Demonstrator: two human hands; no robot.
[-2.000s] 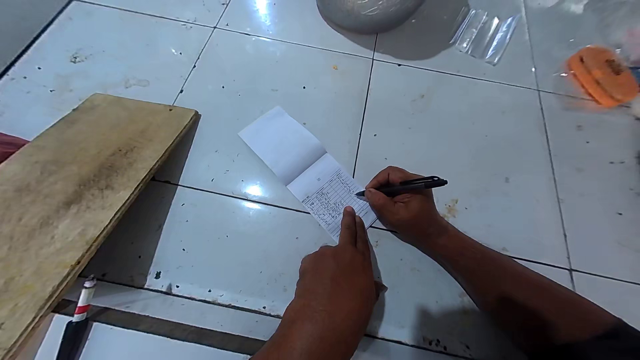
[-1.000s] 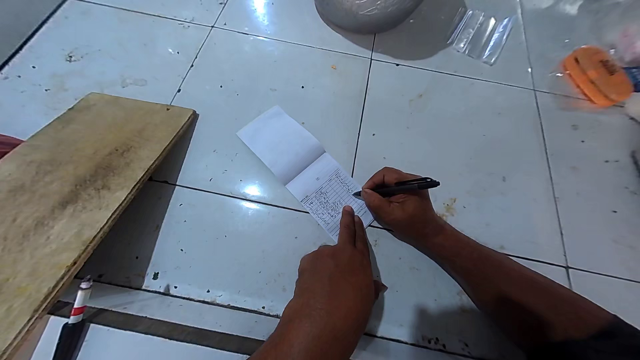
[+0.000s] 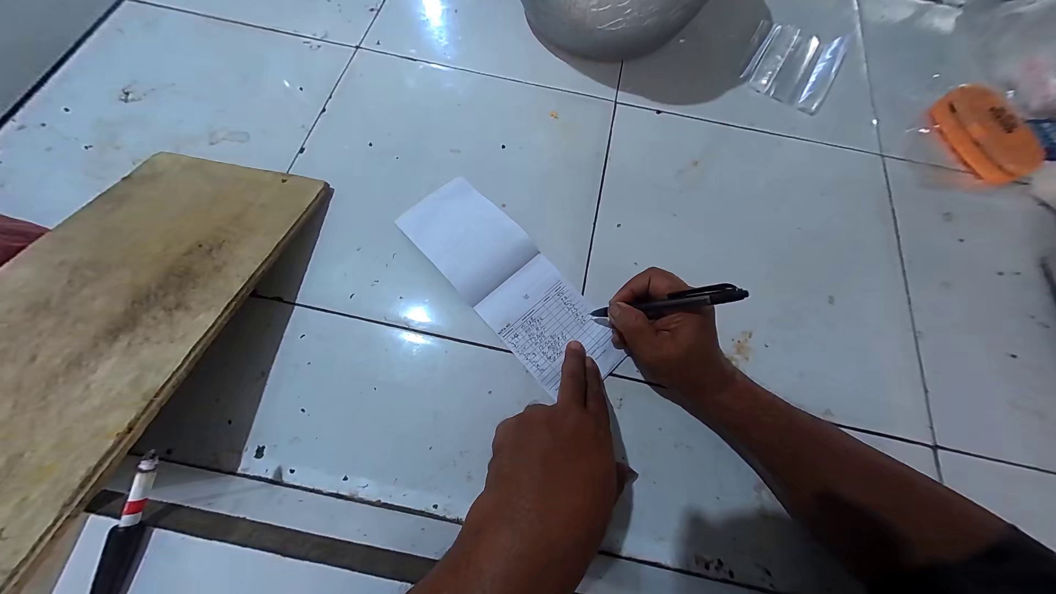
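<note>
A small white notepad (image 3: 528,289) lies unfolded on the tiled surface, its upper leaf blank and its lower ruled page bearing handwriting. My right hand (image 3: 668,334) grips a black pen (image 3: 689,302), the tip down at the right part of the ruled page. Two extended fingers of my left hand (image 3: 557,454) press on the lower page, just below and left of the pen tip; the other fingers are curled or hidden beneath the hand.
A stained wooden board (image 3: 157,305) stands at left, beside a marker (image 3: 132,511) with a red band. A grey rounded object (image 3: 615,25), clear plastic packaging (image 3: 796,66) and an orange item (image 3: 986,136) in plastic lie toward the top and right.
</note>
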